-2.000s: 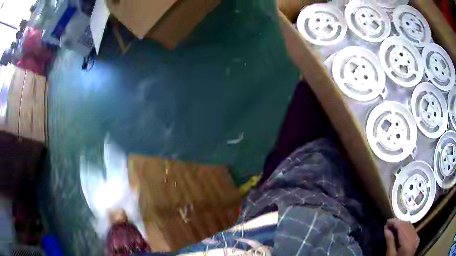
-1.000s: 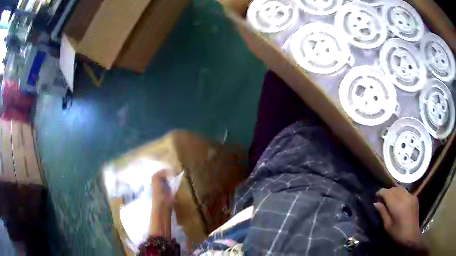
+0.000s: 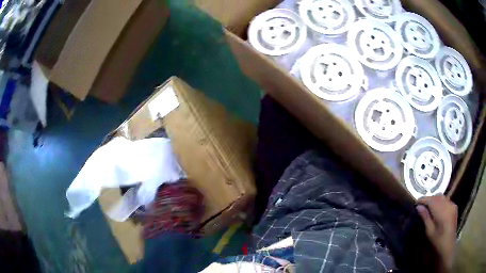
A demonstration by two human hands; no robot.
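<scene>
The large open packing carton (image 3: 320,114) at the right holds several white round mounting bases (image 3: 385,120) on a shiny greyish plastic sheet. My right hand (image 3: 441,213) is at the carton's near corner, fingers curled over its rim. A second brown box (image 3: 205,144) with a pale label stands on the floor at centre left, its side flap open. Crumpled white wrapping (image 3: 125,165) spills from its opening. My left forearm, in a dark red sleeve, reaches into this opening; my left hand is hidden inside or behind the wrapping.
Another open brown box (image 3: 101,48) is at the upper left on the green floor (image 3: 213,66). My checked clothing (image 3: 320,208) lies between the second box and the packing carton. A yellow strip (image 3: 228,237) shows below the second box.
My left hand has gone from view into the second box's opening; only the sleeve shows now. The second box and wrapping appear higher in view, turned. My right hand stays at the carton's corner.
</scene>
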